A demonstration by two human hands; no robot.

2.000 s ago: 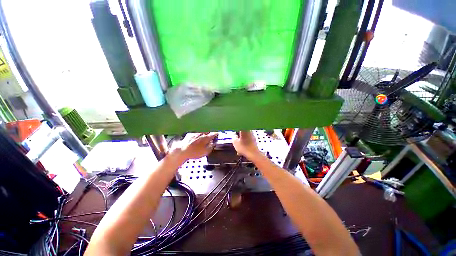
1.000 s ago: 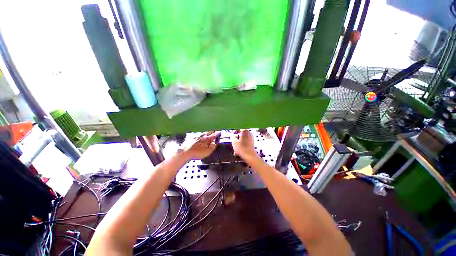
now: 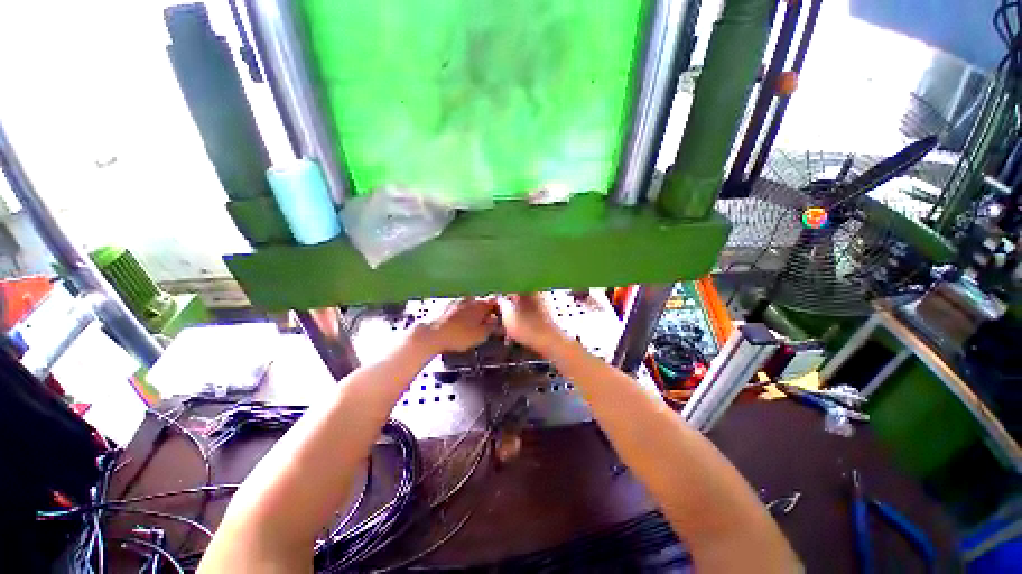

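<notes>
My left hand [image 3: 462,325] and my right hand [image 3: 527,322] are close together at the mould [image 3: 480,357], a dark block just under the green crossbeam. Their fingertips almost meet above it and are partly hidden, so what they hold cannot be made out. Several thin black cables [image 3: 476,446] run from the front of the mould down over the edge of the perforated plate [image 3: 431,392] onto the dark tabletop.
A green crossbeam [image 3: 482,256] spans above my hands, carrying a plastic bag [image 3: 392,224] and a light blue roll [image 3: 303,202]. Steel columns flank the bed. A cable coil [image 3: 381,505] lies left. Blue-handled cutters [image 3: 885,518] and a fan [image 3: 816,219] are at right.
My hands have come closer together; my right hand moved left toward my left hand over the mould. Fewer cables show in front of the mould than two seconds ago. The view has shifted slightly.
</notes>
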